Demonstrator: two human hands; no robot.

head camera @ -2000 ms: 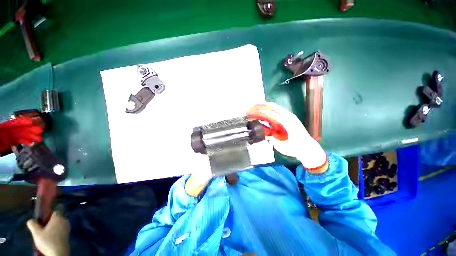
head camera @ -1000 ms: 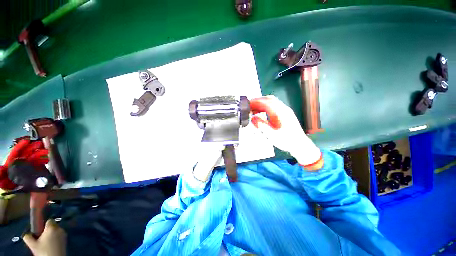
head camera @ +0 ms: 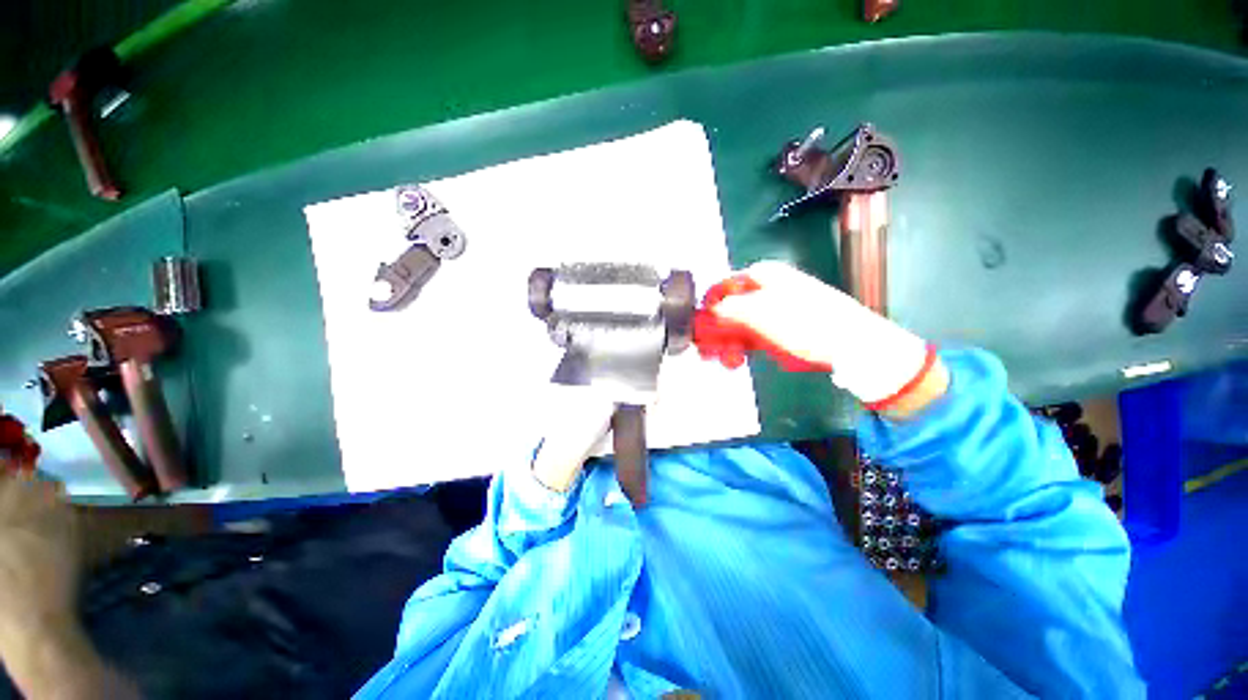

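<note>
The brush roller [head camera: 609, 304] sits across the head of a handle unit, with dark end pieces at both ends. A silver metal plate [head camera: 623, 367] is below the roller. The reddish-brown handle [head camera: 630, 454] points down toward my body. My left hand [head camera: 576, 421], gloved, is behind the plate and holds the unit from below; its fingers are hidden. My right hand [head camera: 767, 323], in a white and red-orange glove, has its fingertips at the right end piece; whether they grip it is unclear. A dark side arm [head camera: 419, 249] lies on the white work sheet [head camera: 507, 205].
A handle unit [head camera: 862, 246] stands right of the sheet, with dark loose parts [head camera: 1188, 254] farther right. Two handle units [head camera: 130, 369] and a metal barrel [head camera: 177, 285] are left. Another person's arm [head camera: 48, 588] is lower left. A carton of rollers [head camera: 897, 520] is below the bench.
The unit was raised and turned, and its handle now shows. My right forearm has swung outward, its fingertips still at the right end. The neighbour's unit now rests on the bench at left.
</note>
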